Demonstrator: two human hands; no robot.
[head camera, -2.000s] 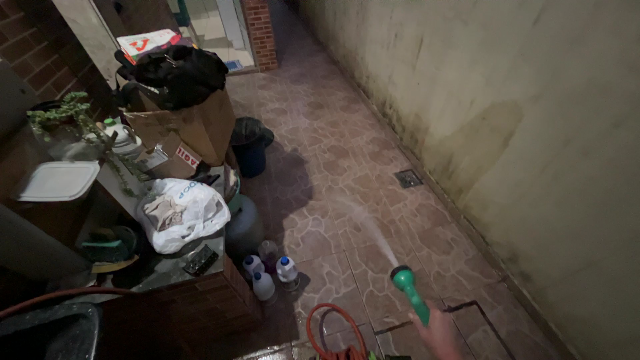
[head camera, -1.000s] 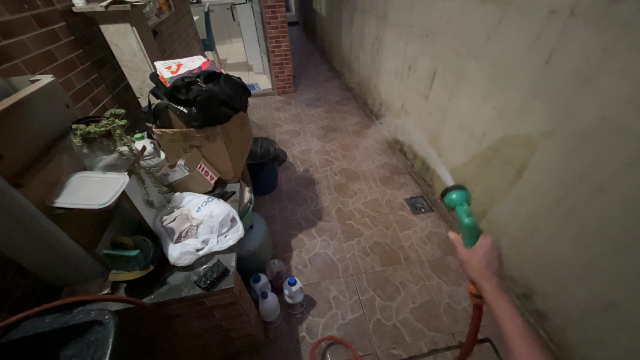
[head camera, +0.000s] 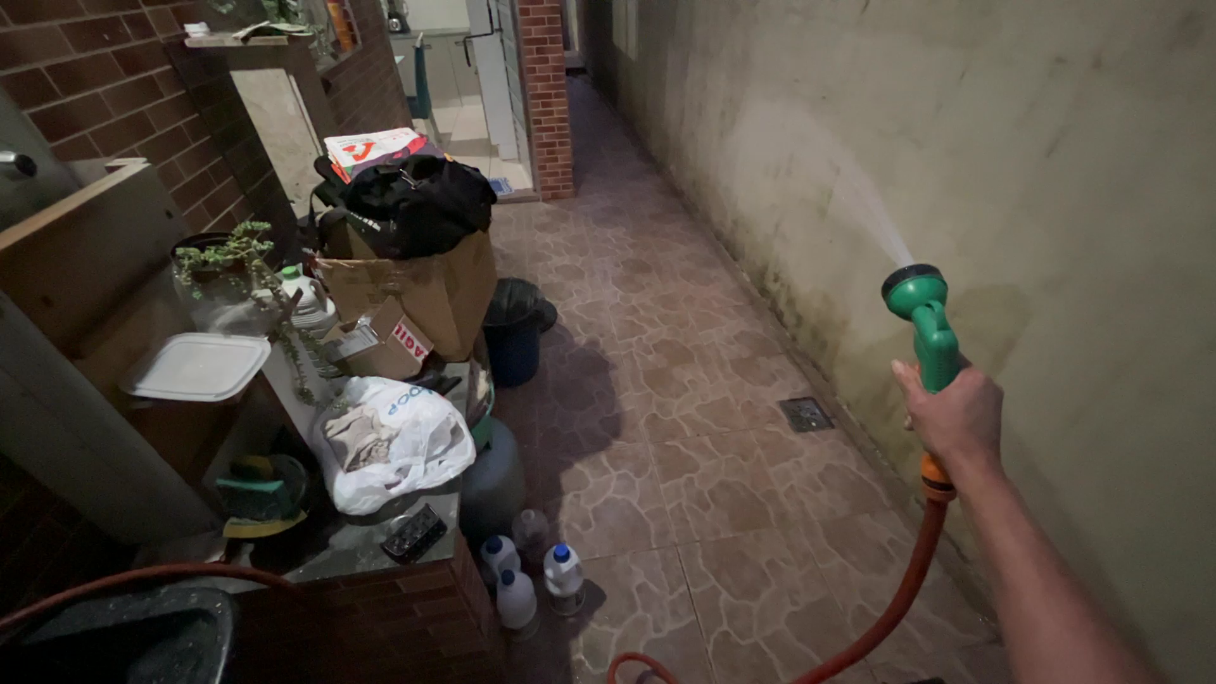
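My right hand (head camera: 953, 413) is closed around the handle of a green hose spray nozzle (head camera: 936, 337) at the right of the head view. The nozzle's black-rimmed head points up and away, and a fan of water (head camera: 879, 214) leaves it toward the stained wall (head camera: 1073, 161). Below the hand, an orange connector (head camera: 937, 475) joins the nozzle to an orange-red garden hose (head camera: 902, 598), which curves down to the tiled floor (head camera: 731, 484). My left hand is out of view.
A square floor drain (head camera: 806, 414) lies near the wall's foot. Several plastic bottles (head camera: 563, 575) stand beside a brick counter holding a white plastic bag (head camera: 394, 442) and a cardboard box (head camera: 418, 294) topped by a black bag (head camera: 418, 204). A dark bin (head camera: 514, 347) stands behind them.
My right hand has risen from the bottom of the view with the nozzle. The spray, low over the floor two seconds ago, now points higher, at the wall. The view has tilted up.
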